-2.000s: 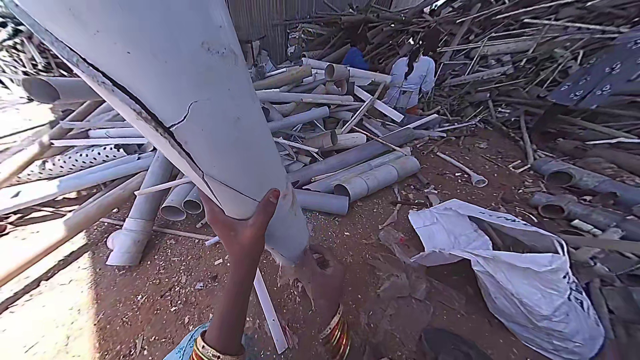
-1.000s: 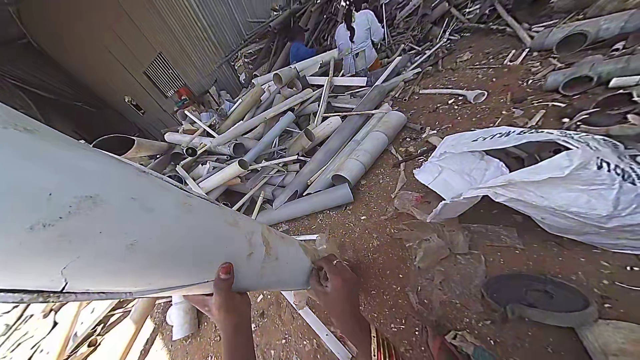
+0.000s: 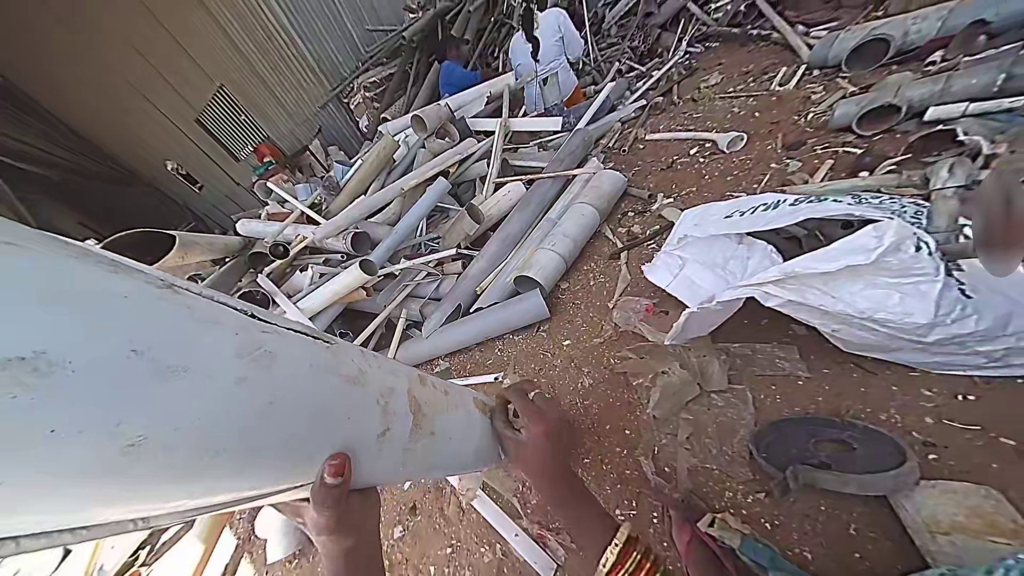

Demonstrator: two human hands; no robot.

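Observation:
A large pale grey plastic pipe (image 3: 200, 392), split lengthwise, reaches from the left edge to the lower middle of the head view, its narrower end pointing right. My left hand (image 3: 340, 504) grips its lower edge, thumb on the near face and fingers behind. My right hand (image 3: 536, 436) is at the narrow end, its bent fingers against the rim, where brown residue clings; bangles circle that wrist. Whether those fingers pinch the rim or something on it cannot be told.
A heap of cut pipes (image 3: 480, 232) lies ahead, with two people (image 3: 548, 56) behind it. On the right are a white woven sack (image 3: 864, 280), a round dark disc (image 3: 836, 448) and large pipes (image 3: 904, 100). A corrugated metal wall (image 3: 264, 48) stands left.
The pipe, steeply raised two seconds ago, now lies nearly level with its wide part to the left. Both hands have stayed by its narrow end. The view has turned and tilted.

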